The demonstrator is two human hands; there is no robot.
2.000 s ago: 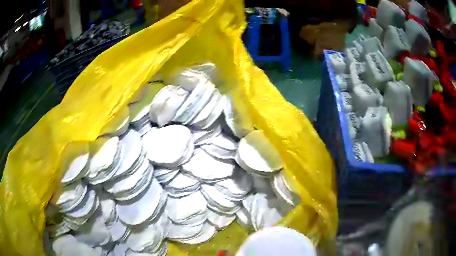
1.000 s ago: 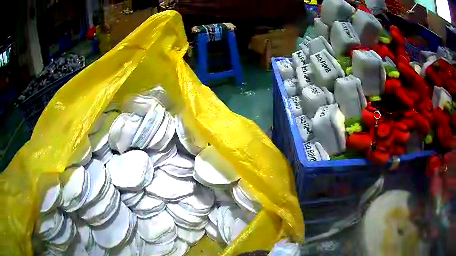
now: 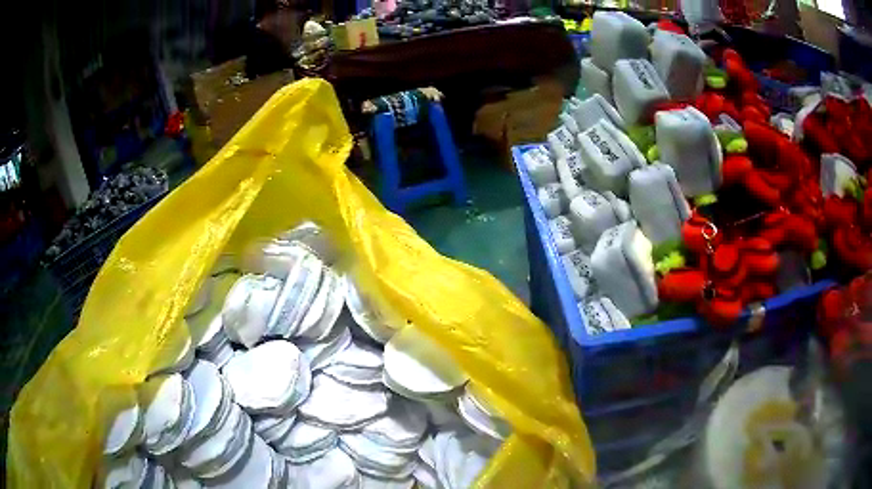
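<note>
White round fabric discs (image 3: pixel 342 399) lie in overlapping stacks inside a wide-open yellow plastic bag (image 3: pixel 421 250), nearest in front of me. The bag's rim rises to a peak at the back. The lower part of the bag is cut off by the bottom edge. Neither of my hands shows in the view.
A blue crate (image 3: pixel 545 250) on the right holds grey-white lettered blocks (image 3: pixel 660 202) and red plush parts (image 3: pixel 731 272). A pale round object (image 3: pixel 773 435) is blurred at lower right. A blue stool (image 3: pixel 417 153), cartons (image 3: pixel 229 100) and a dark basket of grey pieces (image 3: pixel 105 215) stand behind.
The view has swung right and tilted up, so the bag sits further left and lower, and a heaped table shows behind. The white disc at the bottom edge is out of view.
</note>
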